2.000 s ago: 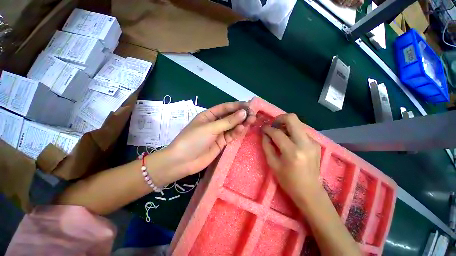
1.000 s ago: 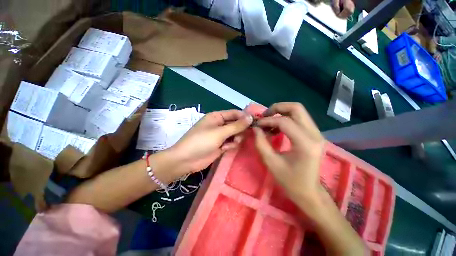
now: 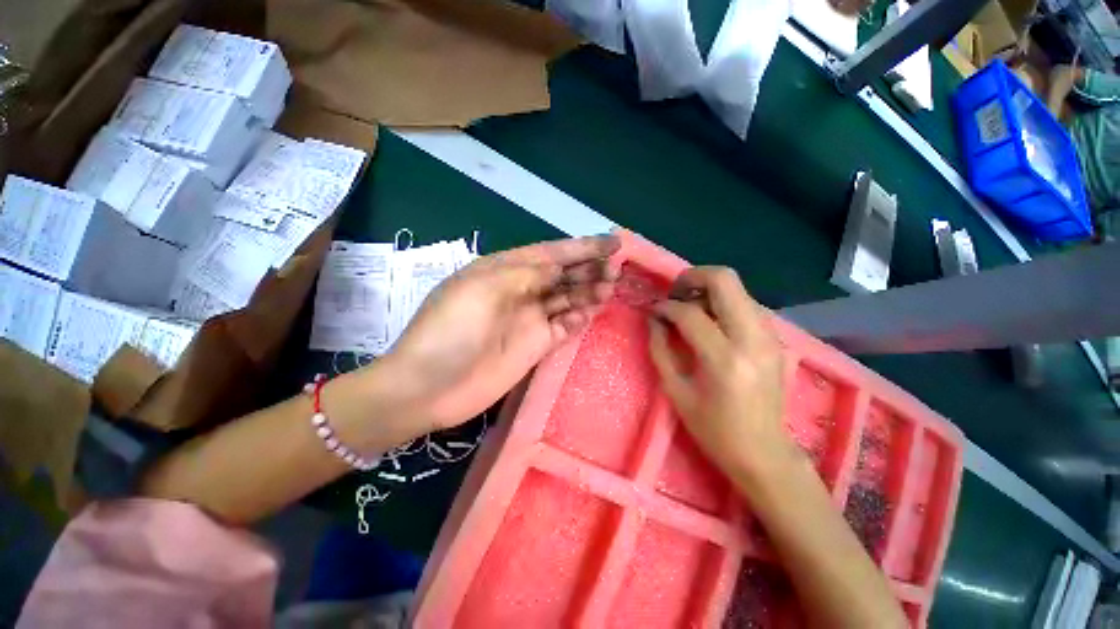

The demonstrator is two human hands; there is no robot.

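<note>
My left hand is palm up above the tray's upper left corner, with small dark metal parts lying on its slightly curled fingers. My right hand is over the top pocket of the pink-red foam tray, thumb and fingers pinched, with a small dark bit showing at the fingers. The two hands are apart. Some pockets near the left are bare pink; pockets at the right hold dark piles. My right hand and forearm hide the middle pockets.
An open brown carton with white printed boxes is at left. Printed cards and tangled strings lie beside the tray. A grey metal post crosses at right. A blue bin and a person's arm are at the far side.
My hands met at the fingertips a second ago and are now apart. My left hand has opened palm up, showing dark parts. My right fingertips have moved slightly right, over the top pocket.
</note>
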